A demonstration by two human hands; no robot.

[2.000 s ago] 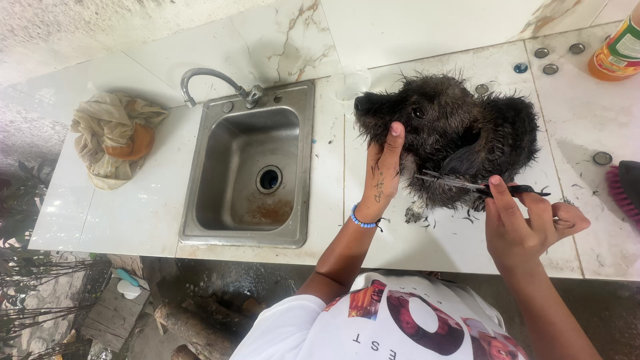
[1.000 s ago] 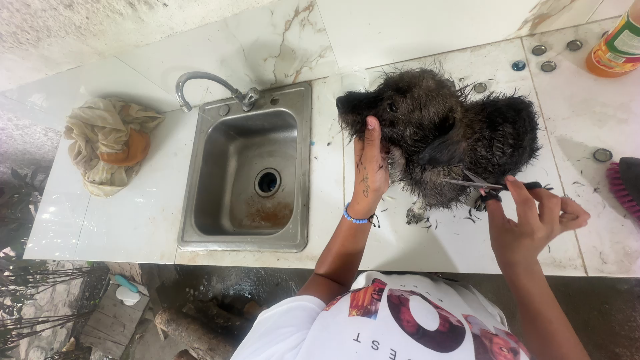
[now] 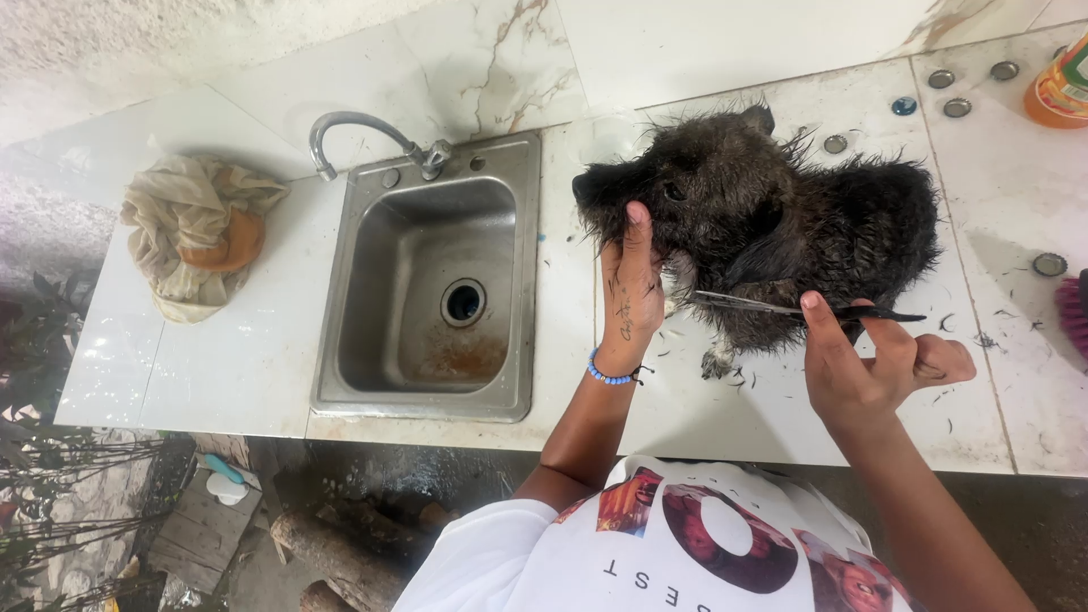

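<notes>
A wet, dark-furred dog [image 3: 867, 229] is on the white tiled counter, its head turned to the left. My left hand [image 3: 633, 285], with a blue bead bracelet [image 3: 610, 376] at the wrist, holds the dog's muzzle from below, thumb along the jaw. In my right hand [image 3: 867, 361] is a pair of scissors [image 3: 752, 304] with black handles. The metal blades point left and lie against the fur below the dog's ear. One pale paw [image 3: 719, 360] shows under the body. Cut tufts of dark hair are scattered on the tiles around the dog.
Left of the dog is a stainless steel sink [image 3: 408, 280] with a curved faucet [image 3: 361, 123]. A crumpled beige cloth [image 3: 183, 217] lies at the far left. Several bottle caps [image 3: 957, 107], an orange bottle [image 3: 1058, 98] and a purple-bristled brush [image 3: 1073, 314] are at the right.
The scissors have shifted with my right hand; the blades lie nearer the dog's neck than a second ago. My left hand stays at the muzzle.
</notes>
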